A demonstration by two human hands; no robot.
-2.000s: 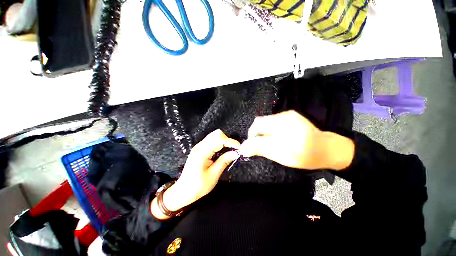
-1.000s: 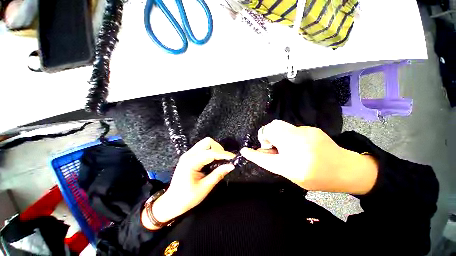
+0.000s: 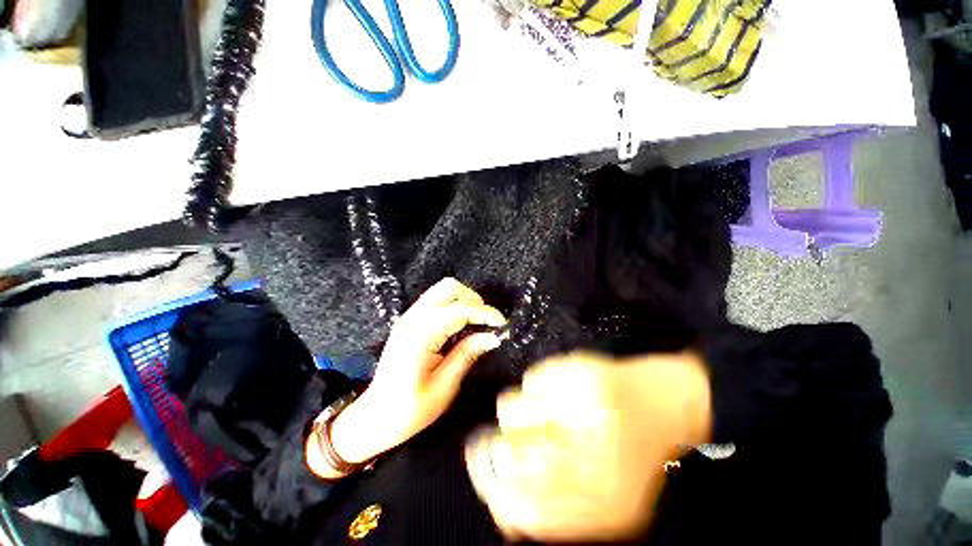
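A dark grey speckled tweed garment [image 3: 309,272] lies over my lap below the table edge. Black-and-white braid trim [image 3: 371,256] runs along it, with more trim [image 3: 528,309] beside my left fingertips. My left hand [image 3: 426,357] pinches the garment's edge between thumb and fingers. My right hand [image 3: 597,443] is blurred, nearer my body, lower right of the left hand. Its fingers look bent in; whether it holds a needle or thread cannot be seen. Smooth black cloth [image 3: 650,256] is bunched at the right.
On the white table [image 3: 480,128] lie blue-handled scissors [image 3: 392,53], a black phone [image 3: 141,64], loose braid trim [image 3: 222,117] and a yellow striped bundle [image 3: 709,43]. A blue basket [image 3: 160,352] with black cloth is at left. A purple stool [image 3: 842,226] is at right.
My right hand has moved off the garment's edge, down towards my body, and is now blurred. My left hand stays at the edge, still pinching it. The view has shifted slightly.
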